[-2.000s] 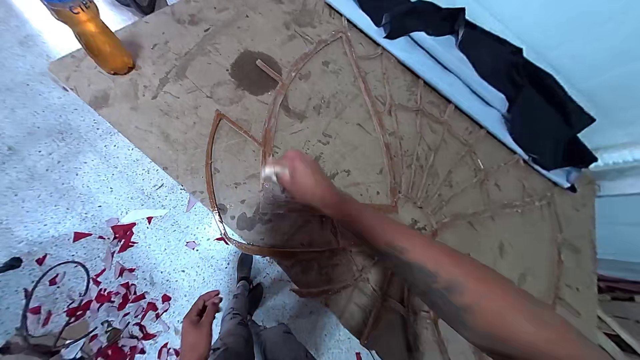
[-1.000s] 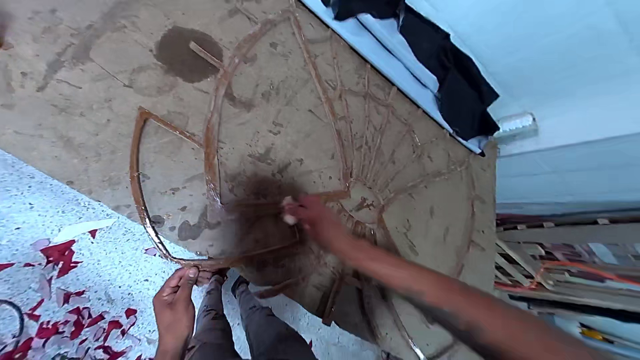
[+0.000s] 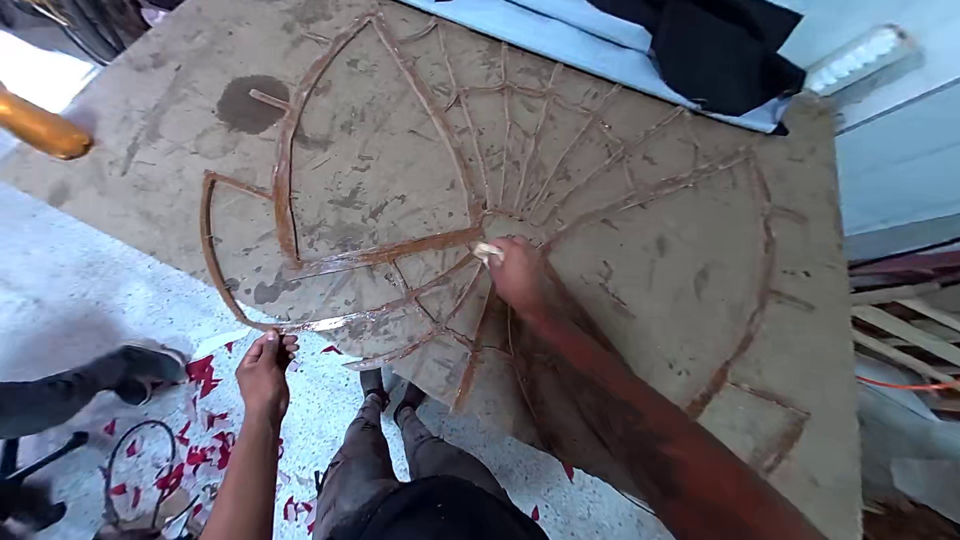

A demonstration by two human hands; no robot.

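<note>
A large, flat openwork frame of thin brown strips (image 3: pixel 390 251), shaped like a fan or wings with a glossy wet-looking surface, lies on a brown board-topped table (image 3: pixel 660 300). My right hand (image 3: pixel 517 274) holds a small pale wad (image 3: pixel 487 251), perhaps cloth or sponge, at the hub where the thin ribs meet. At the near left, my left hand (image 3: pixel 266 360) pinches the curved outer strip, which overhangs the table's edge there. My right forearm and its shadow hide part of the lower ribs.
Black fabric (image 3: pixel 712 52) lies over a pale blue sheet (image 3: pixel 600 45) along the far edge. An orange-yellow bottle (image 3: pixel 45 127) lies at the left. Red scraps (image 3: pixel 202 375) and a black cable (image 3: pixel 112 465) are on the floor. Another person's leg (image 3: pixel 75 386) shows at left; wooden slats (image 3: pixel 911 330) at right.
My left hand, away from the frame two seconds ago, has come to its outer strip. My right hand has moved from the left panel's side, along the lower strip, to the hub. The view has shifted.
</note>
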